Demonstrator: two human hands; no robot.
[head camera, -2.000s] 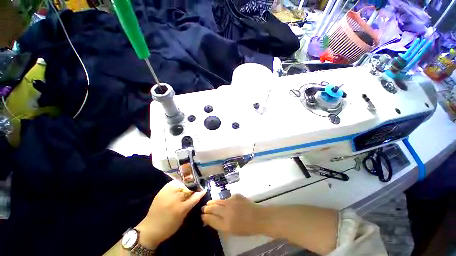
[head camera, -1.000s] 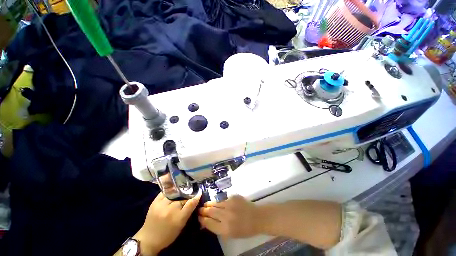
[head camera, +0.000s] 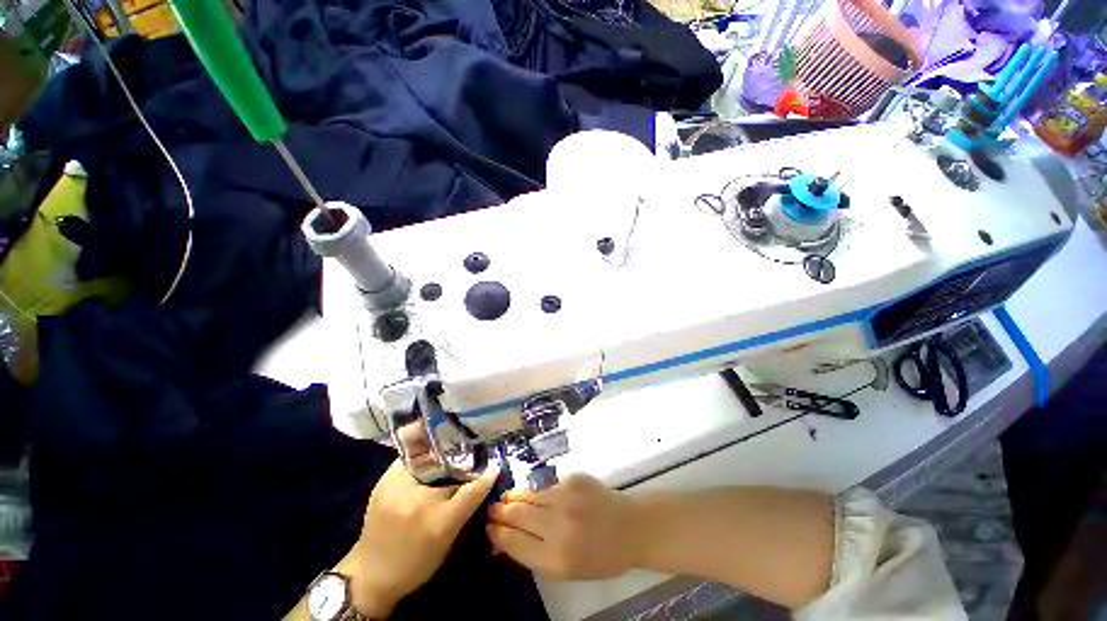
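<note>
The white sewing machine with a blue stripe lies across the middle. Black garment fabric spreads left of it, behind it and under its left end. My left hand, with a watch on the wrist, presses on the black fabric just below the needle area. My right hand is right beside it, fingers curled at the fabric's edge, fingertips close to the left hand's. The exact grip under the fingers is hidden. A green-handled screwdriver stands in the post at the head's left end.
Thread snips and black-handled scissors lie on the white table right of the needle. A pink basket and purple cloth are behind the machine. A yellow item lies far left.
Over the two seconds the view has shifted, so the machine's left end appears further left. Both hands stay at the needle area, and the fabric shows no clear movement.
</note>
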